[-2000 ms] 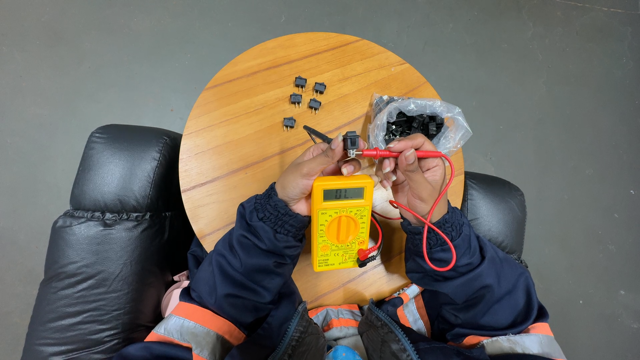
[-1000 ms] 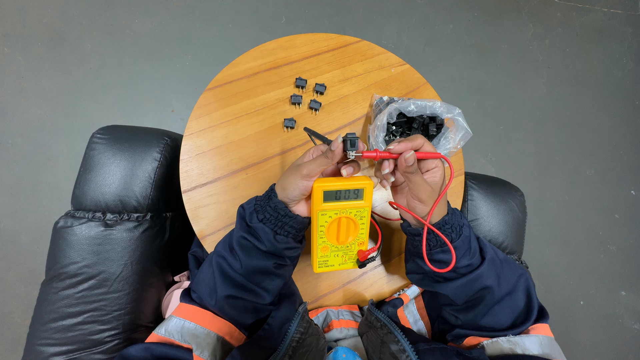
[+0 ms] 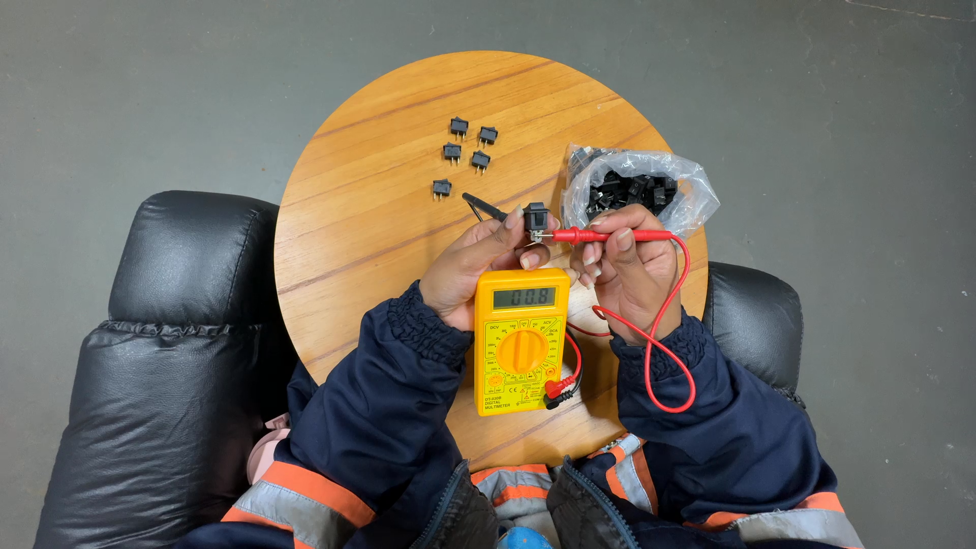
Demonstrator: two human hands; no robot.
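Note:
My left hand [image 3: 476,263] grips a black rocker switch [image 3: 536,217] upright, its metal terminals down, together with the black test probe [image 3: 485,207]. The yellow digital multimeter [image 3: 521,343] lies just below those fingers; its display is lit with digits. In my right hand [image 3: 631,267] is the red test probe [image 3: 610,235], its metal tip at the switch's terminals. Whether the black tip touches a terminal is hidden by the fingers. The red lead loops down from the probe beside my right sleeve.
Several black rocker switches [image 3: 459,127] lie at the upper middle of the round wooden table [image 3: 366,168]. A clear plastic bag [image 3: 698,200] of more switches stands open behind my right hand. Black padded armrests [image 3: 191,259] flank the table.
The multimeter's display has changed from an overload-type reading two seconds ago to a low number, and its last digit differs from one second ago. Both hands have stayed in place.

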